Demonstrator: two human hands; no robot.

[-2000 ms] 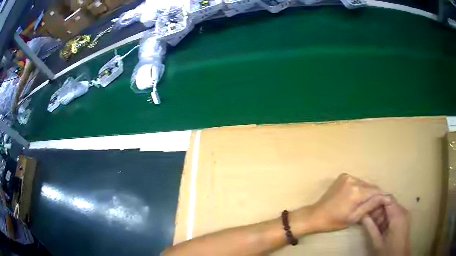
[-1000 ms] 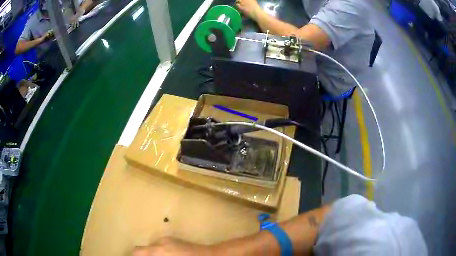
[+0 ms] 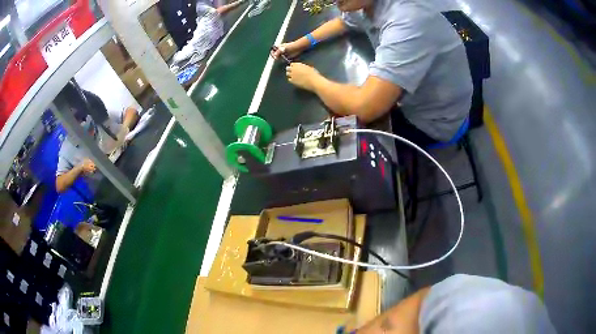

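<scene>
Neither of my hands is in view. Only my right forearm and grey sleeve show at the bottom right, with a bit of blue wrist strap at the lower edge. In front of me a dark, dirty metal iron stand sits in a cardboard tray with shiny tape. A black cable and a white feed tube run from it. The tube arches to a metal wire feeder on a black box, beside a green reel. A blue-purple stick lies in the tray.
A cardboard mat lies under the tray. A green conveyor belt with white edges runs along the left, crossed by a pale metal post. A seated person works beyond the feeder. Another person sits across the belt. An open unit is at lower left.
The view has lifted and shows more of the line ahead. The tray and stand appear lower and farther off. My right hand and most of the blue strap have dropped out of the picture.
</scene>
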